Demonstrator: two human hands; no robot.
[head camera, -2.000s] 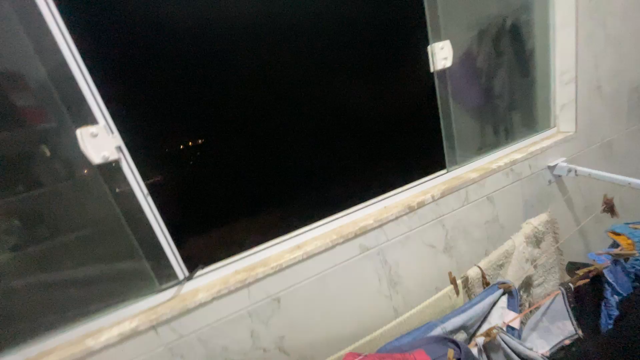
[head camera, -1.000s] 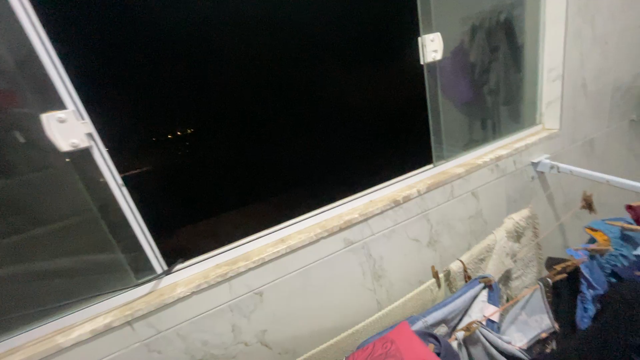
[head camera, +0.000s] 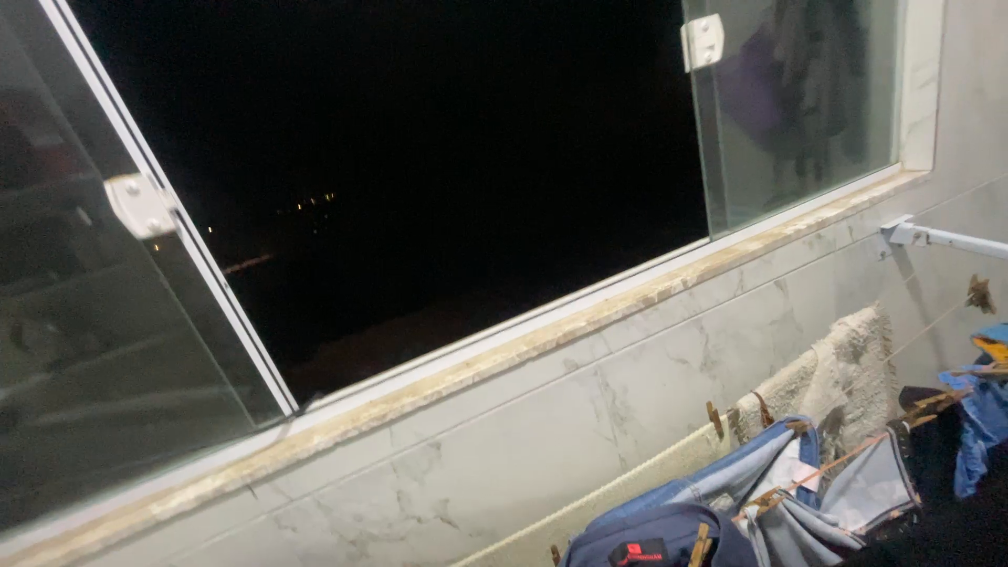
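Neither my left hand nor my right hand shows in the head view. Below a window, clothes hang on lines at the lower right. Among them are a blue denim garment, a dark blue item with a black and red label, and a shaggy off-white cloth. Wooden clothespins grip some of these pieces. Farther right hang a bright blue cloth and black cloth.
A sliding glass window stands partly open onto darkness, with white latches on its panes and a stone sill beneath. A white metal bar juts from the marbled tile wall at the right.
The view has shifted somewhat. At the bottom, the dark blue item with the label shows where a red cloth was seen a second ago.
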